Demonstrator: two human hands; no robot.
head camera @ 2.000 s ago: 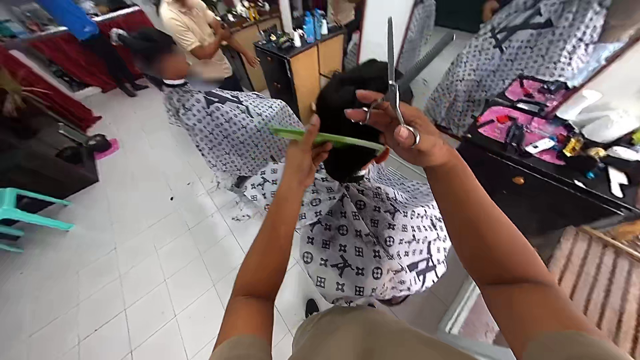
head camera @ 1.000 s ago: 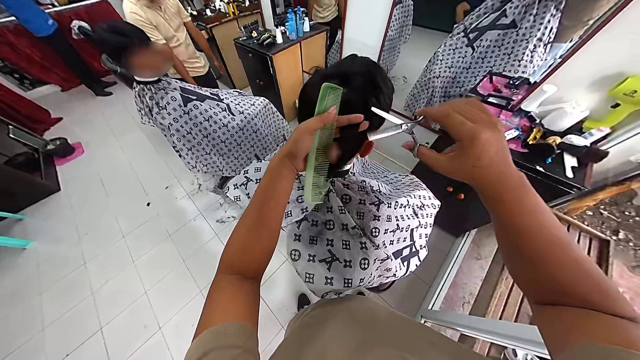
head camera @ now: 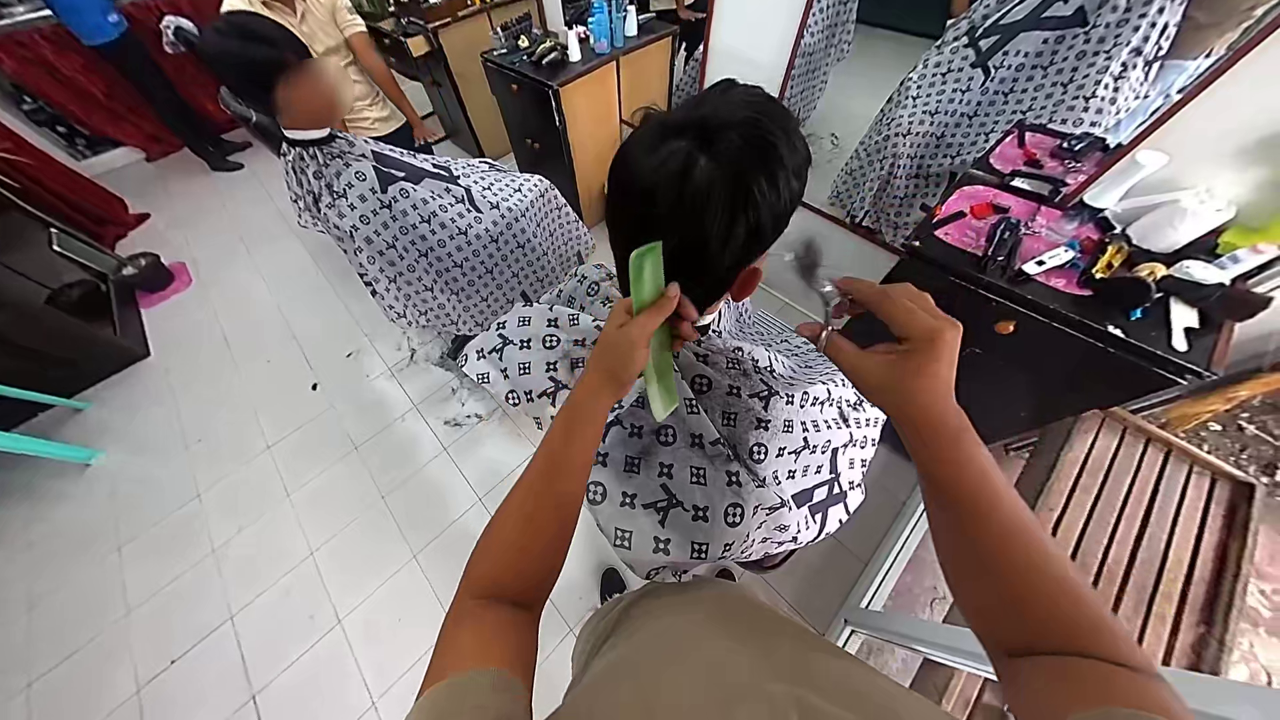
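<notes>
A person with dark hair [head camera: 700, 180] sits with their back to me under a white patterned barber cape [head camera: 690, 470]. My left hand [head camera: 640, 335] holds a green comb [head camera: 650, 300] by its middle, roughly upright, at the back of the neck. My right hand [head camera: 895, 335] grips haircutting scissors [head camera: 826, 305] by the finger loops, to the right of the head. The blades are blurred, so whether they are spread cannot be told. Cut hair lies on the cape's back and shoulder.
Clippers and other tools lie on pink cloth [head camera: 1000, 240] on the black counter [head camera: 1060, 340] at right, below a mirror. Another caped person [head camera: 430, 230] sits at left, with a person standing behind. A slatted wooden bench [head camera: 1140, 530] is at lower right. Hair clippings [head camera: 450, 390] lie on the tiles.
The scissors, over the right side of the head a second ago, are now away from it to the right. The comb, level two seconds ago, stands nearly upright at the nape.
</notes>
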